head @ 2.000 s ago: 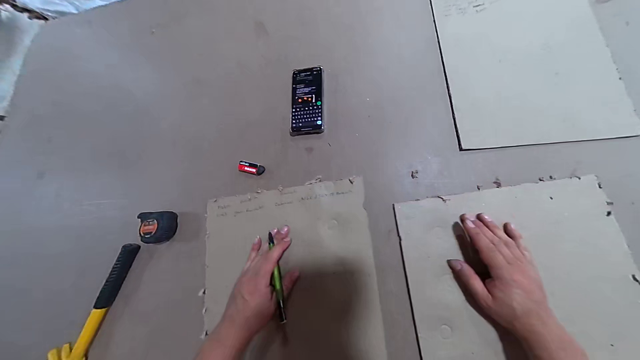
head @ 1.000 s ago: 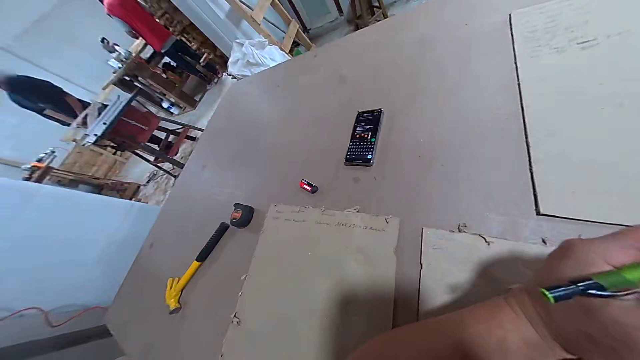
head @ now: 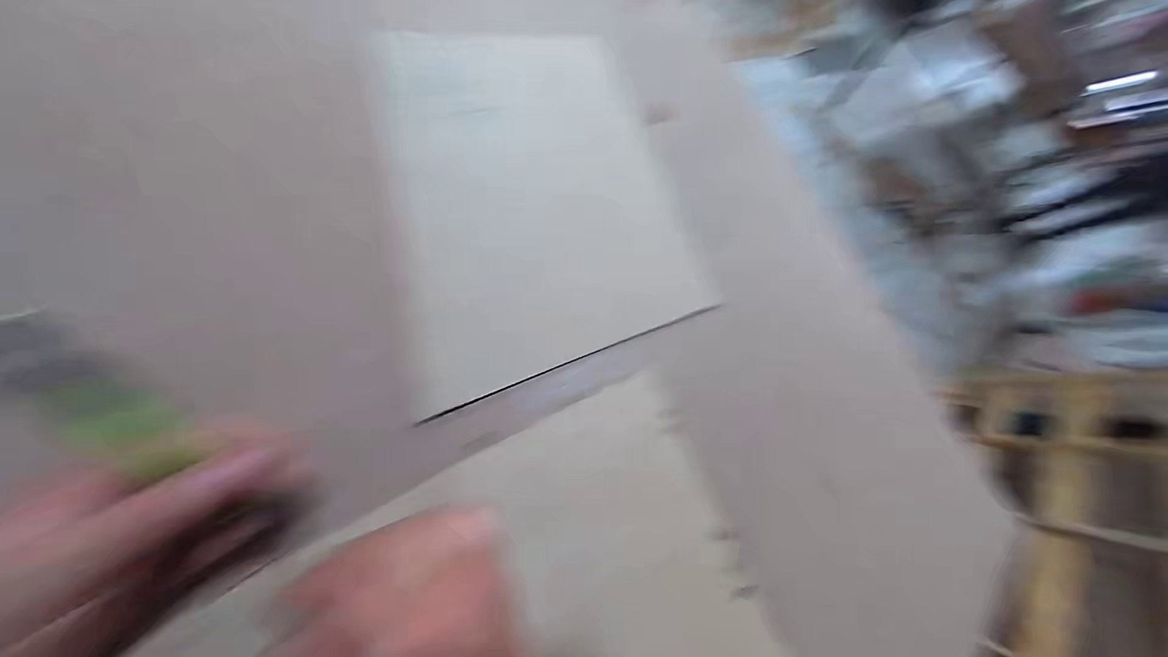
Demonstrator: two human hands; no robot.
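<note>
The view is strongly blurred. At the lower left my left hand (head: 182, 529) holds a green and dark pen (head: 109, 411), which points to the upper left. My right hand (head: 411, 584) is at the bottom, over the near fiberboard sheet (head: 602, 493); its fingers look bent, but whether they hold anything cannot be told. The near sheet has a rough right edge. Beyond it a second pale sheet (head: 547, 201) lies on the tabletop, with faint marks near its top and a dark lower edge.
The large brownish tabletop (head: 803, 438) slants down to its edge on the right. Past that edge are a wooden frame or pallet (head: 1049, 547) and blurred workshop clutter (head: 958, 119), including whitish sheets or bags.
The view has swung far to the right. The phone, tape measure, hammer and battery seen earlier are out of view. Both hands now show, where one second ago the right hand was not clearly seen.
</note>
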